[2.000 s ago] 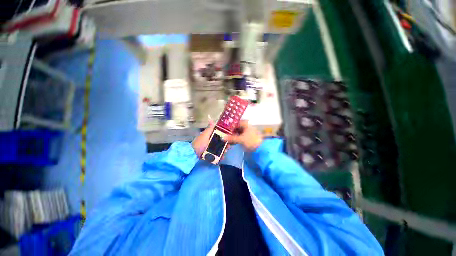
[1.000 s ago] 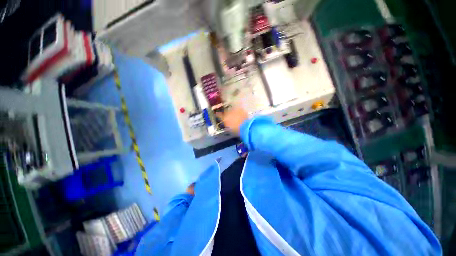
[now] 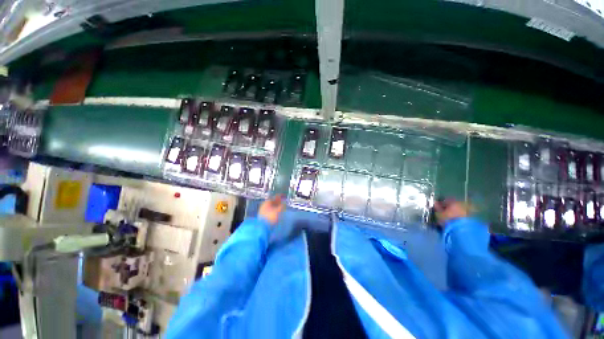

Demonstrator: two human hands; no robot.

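Note:
A clear blister tray (image 3: pixel 363 212) lies on the green line in front of me. It holds three dark phones at its left end: two in the far row, one (image 3: pixel 306 183) in the near row. Its other pockets look empty. My left hand (image 3: pixel 271 209) is at the tray's near left corner, fingers bent and small in view. My right hand (image 3: pixel 452 210) is at its right edge, blurred. Whether either hand grips the tray cannot be told.
A fuller tray of phones (image 3: pixel 215 159) lies to the left, another (image 3: pixel 568 213) to the right. More phones (image 3: pixel 270 91) lie farther back. A pale post (image 3: pixel 329 59) stands beyond the middle tray. The cream machine (image 3: pixel 210 225) is at lower left, with a red phone (image 3: pixel 112 301) there.
The view has turned from the machine to the green line. My right hand has left the phone at the left fixture. Both hands are now apart, at either side of the part-filled tray.

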